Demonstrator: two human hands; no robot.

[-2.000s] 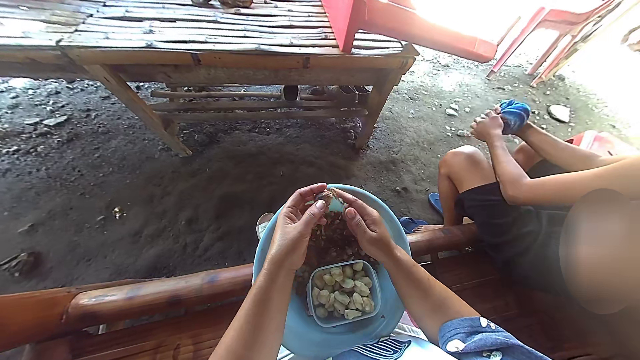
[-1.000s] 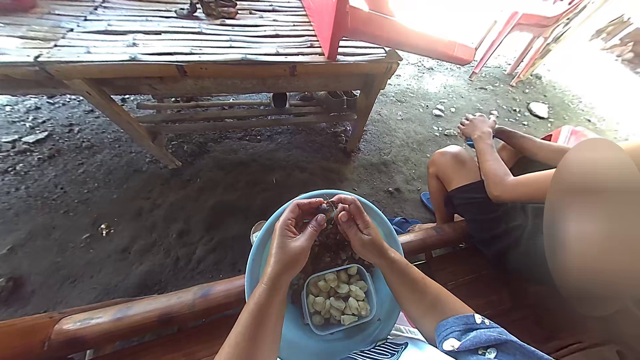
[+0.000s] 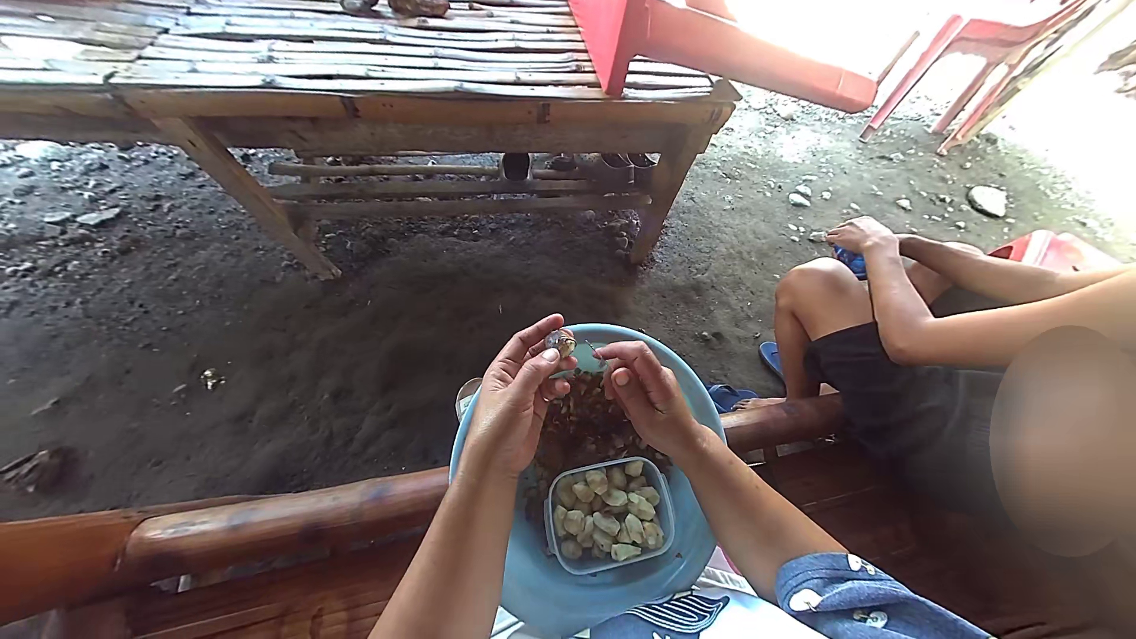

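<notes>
A small round brownish piece (image 3: pixel 560 343), perhaps a fruit or seed, is pinched between the thumb and fingers of my left hand (image 3: pixel 524 390). Just to its right, my right hand (image 3: pixel 646 390) pinches a thin strip (image 3: pixel 596 351), too small to name. Both hands are over a light blue plastic basin (image 3: pixel 612 596) on my lap. Dark brown scraps (image 3: pixel 590 417) lie in the basin beneath my hands. Nearer me in the basin, a clear plastic container (image 3: pixel 611 566) holds several pale, greenish-yellow peeled pieces (image 3: pixel 612 522).
A bamboo-topped table (image 3: pixel 373 53) stands ahead, with a red plastic item (image 3: pixel 754 53) on its right end. A bamboo rail (image 3: pixel 293 524) runs beside the basin. A seated person (image 3: pixel 914 311) is at the right, near blue slippers (image 3: pixel 729 396). Red chairs stand farther off.
My hands were close together over the basin; now they are a little apart, the round piece showing in the left. The seated person's hands have stayed near the knee.
</notes>
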